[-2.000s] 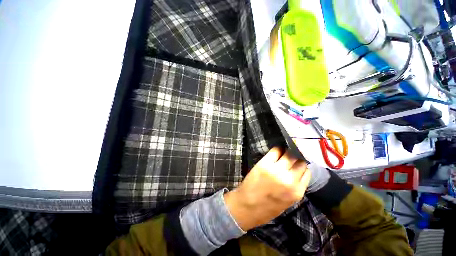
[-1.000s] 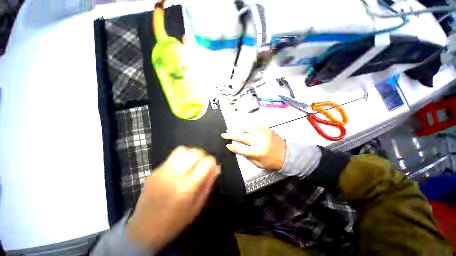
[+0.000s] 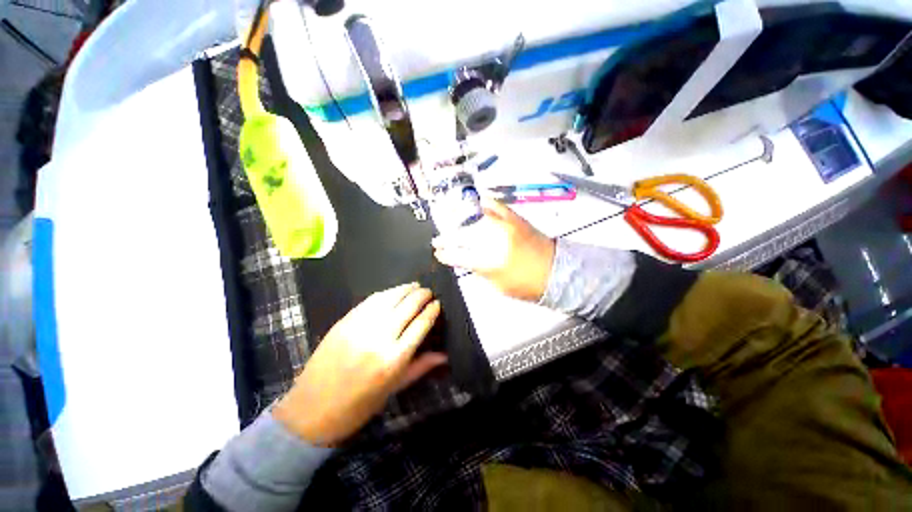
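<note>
A black strip (image 3: 365, 240) lies over the plaid panel (image 3: 283, 300) and runs up to the presser foot and needle (image 3: 422, 200). My left hand (image 3: 365, 355) rests on the strip's lower part with fingers bent; the thumb is by a folded edge where some checks show. Whether it pinches cloth, I cannot tell. My right hand (image 3: 505, 252) is at the strip's right edge, just right of the needle, its fingertips beside the presser foot. Part of its fingers is hidden by the machine parts.
The industrial machine (image 3: 540, 85) spans the top. A yellow-green tag (image 3: 285, 190) hangs left of the needle. Scissors (image 3: 668, 218) and marking pens (image 3: 540, 193) lie right of it. Plaid garment bulk (image 3: 590, 420) hangs over my lap. Blue tape (image 3: 45, 310) is at far left.
From two seconds ago, the black strip now covers much of the plaid panel and sits at the needle. Since one second ago, my right hand has moved up beside the presser foot.
</note>
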